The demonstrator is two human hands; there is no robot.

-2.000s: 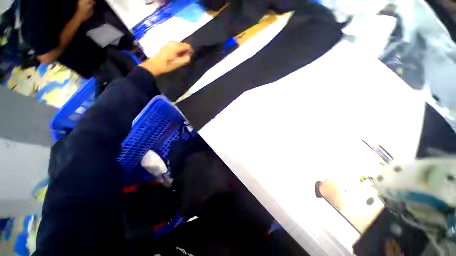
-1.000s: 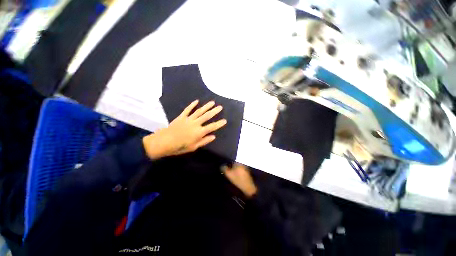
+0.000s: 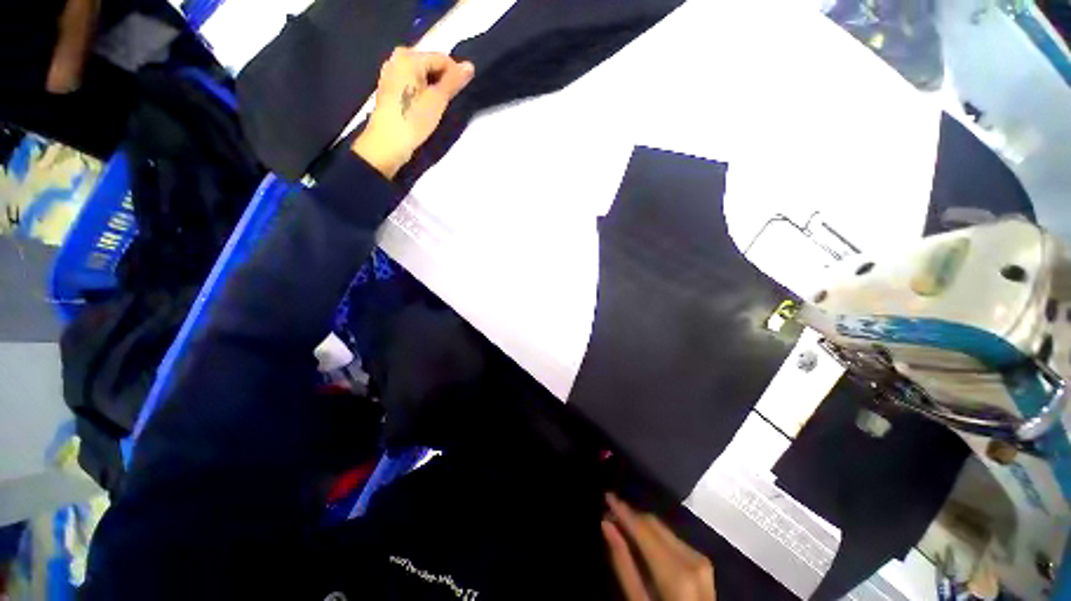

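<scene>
A large black garment panel (image 3: 669, 305) lies flat on the white table, its right side at the needle area of the sewing machine (image 3: 940, 294). My left hand (image 3: 411, 106) is at the upper left, fingers curled and pinched on the edge of a long black panel (image 3: 540, 53), which is wrinkled beside it. My right hand (image 3: 658, 558) is low at the table's front edge, partly cut off by the frame, over dark cloth; its fingertips are hard to make out. Small black cut panels (image 3: 869, 470) with a pointed tail lie right of the needle.
Another black panel (image 3: 311, 88) lies at the far left of the table (image 3: 517, 223). Blue crates (image 3: 94, 241) with black cloth stand below left. Another person's arm (image 3: 73, 47) shows at the top left. Black fabric covers my lap. Printed ruler marks (image 3: 763, 528) run along the front edge.
My left hand has left the garment panel and moved to the long panels at the upper left. The garment panel now lies against the needle area. My right hand stays low near the edge.
</scene>
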